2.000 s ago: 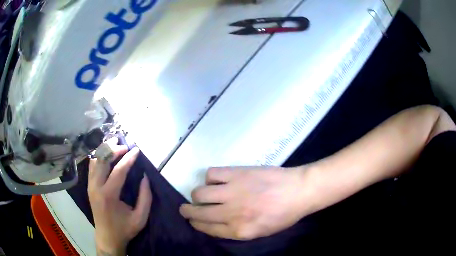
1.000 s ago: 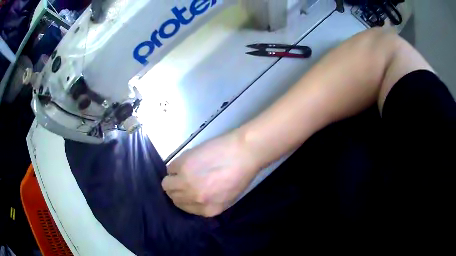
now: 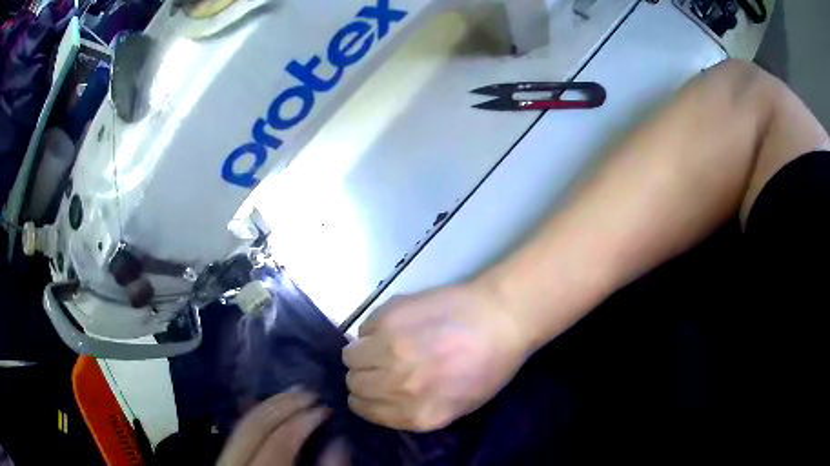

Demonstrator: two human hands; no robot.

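A dark navy garment (image 3: 264, 355) lies under the needle area of the white sewing machine head (image 3: 173, 155) with blue "protex" lettering. The cloth runs down towards the lower edge of the picture. My right hand (image 3: 432, 355) is curled closed on the cloth's edge, beside the table seam. My left hand (image 3: 282, 428) is at the bottom edge on the cloth, blurred and partly cut off; its grip is unclear. The presser foot area (image 3: 264, 264) is lit brightly and hard to make out.
Thread snips (image 3: 539, 96) with black blades and a red mark lie on the white table (image 3: 510, 200) across the seam line. An orange basket (image 3: 105, 410) stands beside the table at lower left. Small dark items (image 3: 714, 11) lie at the top right.
My left hand was near the needle, then out of view, and now shows at the bottom. My right hand has closed on the cloth, its forearm now reaching across the table.
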